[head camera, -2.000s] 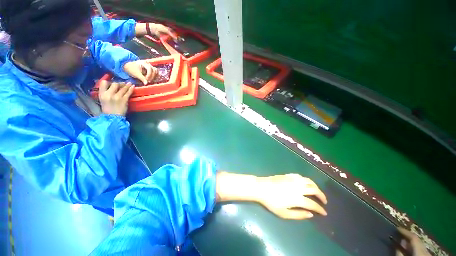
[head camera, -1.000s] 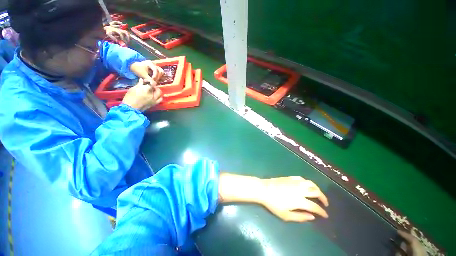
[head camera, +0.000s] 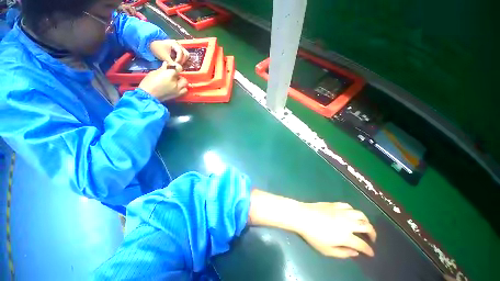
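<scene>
My left hand (head camera: 340, 230) lies palm down with fingers spread on the left edge of a dark sheet (head camera: 403, 249) on the glossy bench. I see nothing held in it; what lies under the palm is hidden. My right hand is out of the picture. The dark sheet runs along the rail to the lower right and is cut off by the frame's bottom edge.
Beyond the chipped rail (head camera: 373, 189) and white post (head camera: 285, 55), the green belt carries a red-framed tablet (head camera: 326, 88) and a loose opened tablet (head camera: 392, 148). At left, a person in a blue smock (head camera: 82, 131) works over stacked red frames (head camera: 216, 82).
The view has shifted, and my right hand has left the lower right corner. My left hand keeps its pose on the sheet. The neighbour's hands have come together over the stacked frames.
</scene>
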